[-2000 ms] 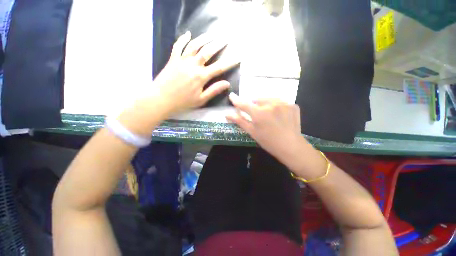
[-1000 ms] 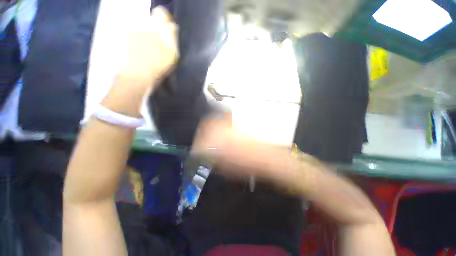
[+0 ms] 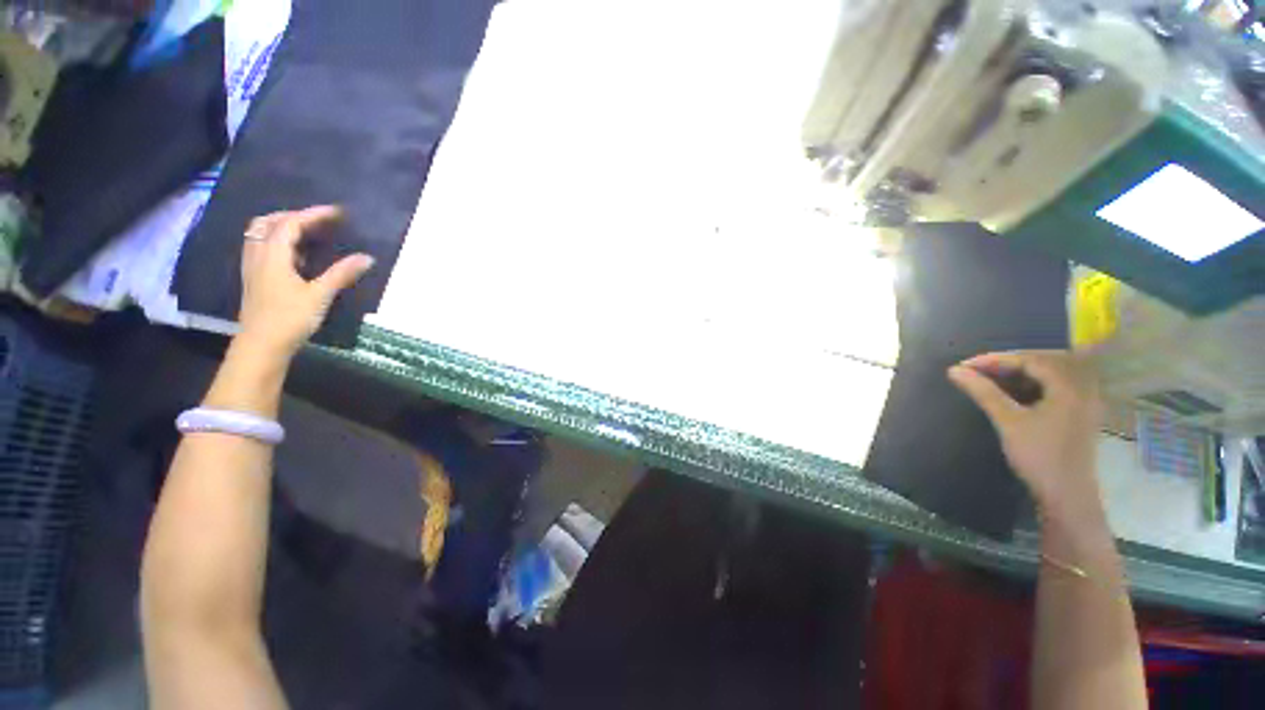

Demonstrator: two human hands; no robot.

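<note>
My left hand [image 3: 294, 278] is over the left black cut pieces [image 3: 354, 139] near the table's front edge, thumb and fingers apart in a curve. My right hand [image 3: 1027, 402] is over the right black cut pieces [image 3: 964, 305], thumb and forefinger close together; whether it pinches a layer cannot be told. The white table [image 3: 611, 250] lies between the two stacks. The sewing machine [image 3: 971, 111] stands at the upper right, its needle area [image 3: 874, 208] washed out by glare.
A green ruler-marked edge [image 3: 611, 416] runs along the table front. The green control panel [image 3: 1165, 208] is at upper right. A blue-grey crate [image 3: 42, 513] is at far left, a red basket [image 3: 943, 638] at lower right. Papers [image 3: 153, 250] lie beside the left stack.
The black panel that was under the left hand near the needle is gone from there. My left hand has moved left, my right hand right. The view has shifted and tilted.
</note>
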